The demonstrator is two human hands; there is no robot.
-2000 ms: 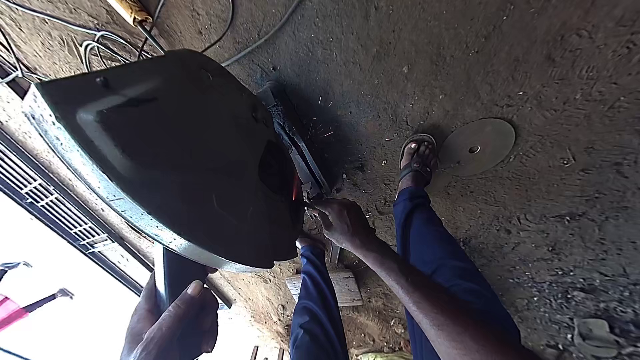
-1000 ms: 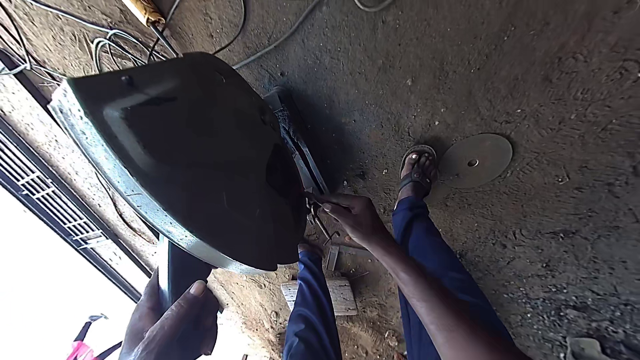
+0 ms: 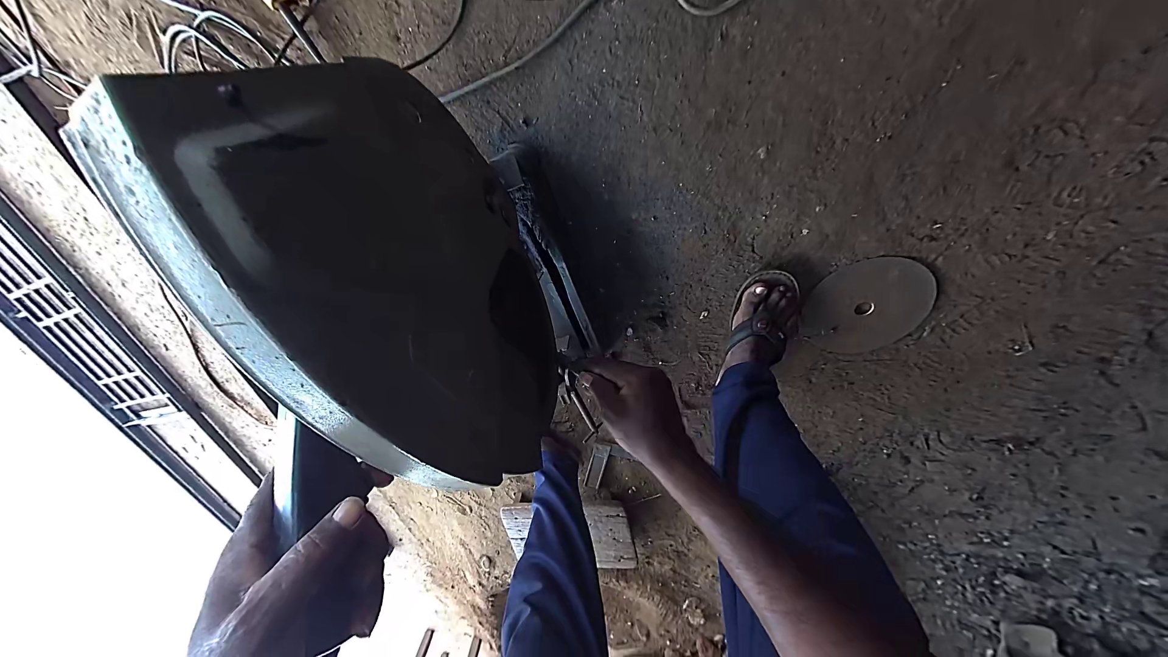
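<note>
My left hand (image 3: 306,566) grips the handle of a dark hand-held welding shield (image 3: 347,274) with a pale, worn rim. The shield fills the upper left of the view and covers part of the metal behind it. Beyond the shield's right edge, a long dark metal piece (image 3: 557,274) stands out from the ground. At its near end my right hand (image 3: 630,401) is closed on a small metal part, too hidden to name. Thin metal rods or bars show just below these fingers.
A large flat disc (image 3: 871,306) with a centre hole lies on the dirt ground beside my sandalled foot (image 3: 765,319). A wooden board (image 3: 607,534) lies by my other leg. Cables (image 3: 538,50) run along the top. A metal grille (image 3: 91,319) is at the left.
Sparks and a red glow near the metal piece in the oldest frame no longer show. Both hands keep about the same places.
</note>
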